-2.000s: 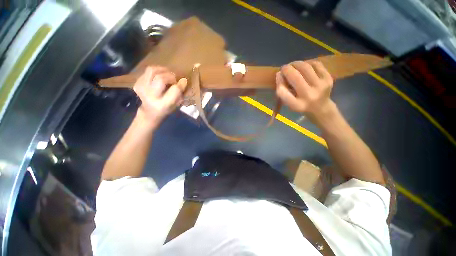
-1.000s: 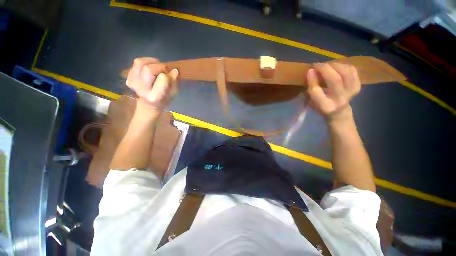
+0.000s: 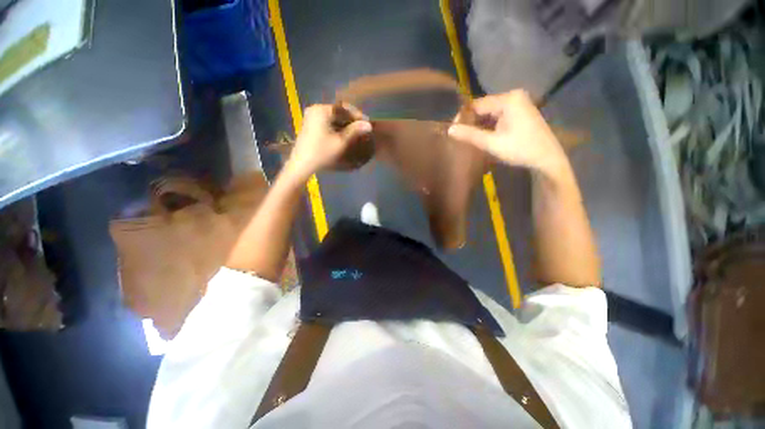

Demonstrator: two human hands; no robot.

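Observation:
A brown panel with handle (image 3: 419, 155) hangs in the air in front of my chest, blurred by motion. Its narrow arched handle (image 3: 403, 82) stands up between my hands. My left hand (image 3: 331, 138) pinches the panel near the left end of the handle. My right hand (image 3: 499, 130) pinches it near the right end. The lower part of the panel hangs down and looks folded or curled. The metal fitting cannot be made out.
Brown stacked panels (image 3: 172, 243) with a handle loop lie at the left. A metal table (image 3: 126, 100) and a blue bin (image 3: 225, 46) are at the upper left. A grey-edged table (image 3: 650, 167), pale strips (image 3: 721, 126) and a brown piece (image 3: 734, 327) are at the right.
The view has turned away from the metal table. My hands have come closer together, and the panel, stretched wide before, now hangs down with its handle above instead of below.

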